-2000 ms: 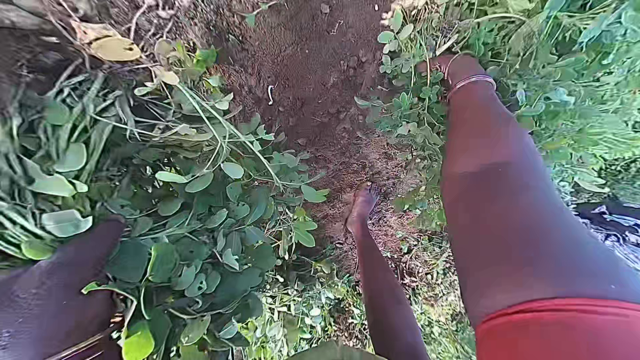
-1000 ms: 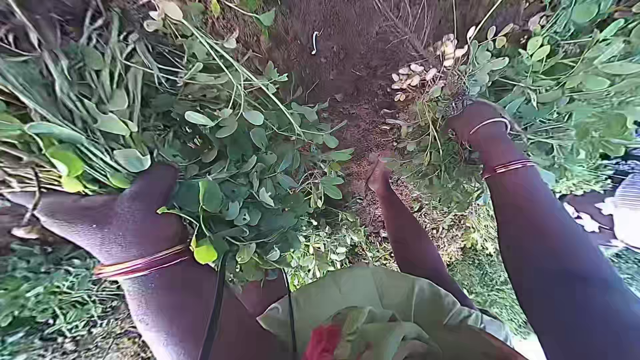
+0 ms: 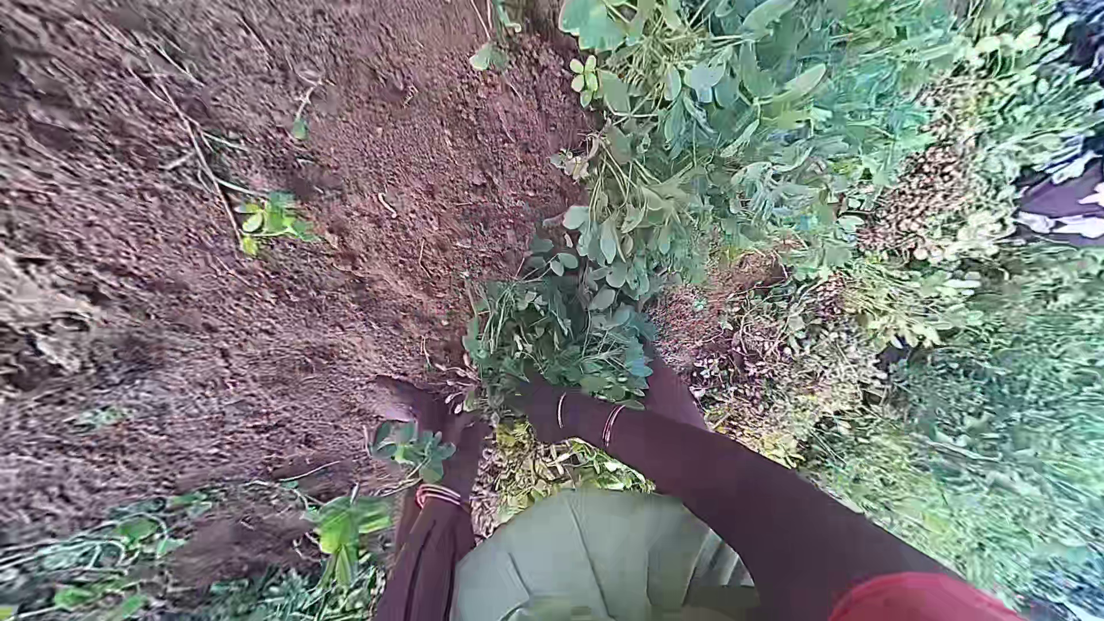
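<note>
My right hand, with bangles at the wrist, is closed around the lower stems of a bunch of leafy green plants in front of my body. Its fingers are partly hidden by leaves. My left hand is low beside the bunch, at its left; whether it grips the stems is too dark and blurred to tell. A small leafy sprig lies over the left hand and wrist. Just past the bunch spreads a larger heap of uprooted leafy plants.
Bare reddish-brown soil with thin twigs stretches at the left. Peanut-like pods show among the plants at the right. Green foliage covers the right side. Part of a patterned cloth shows at the right edge.
The view has shifted a lot. My hands, wide apart a second ago, are now close together in front of me. The left hand no longer lies against the big leafy pile.
</note>
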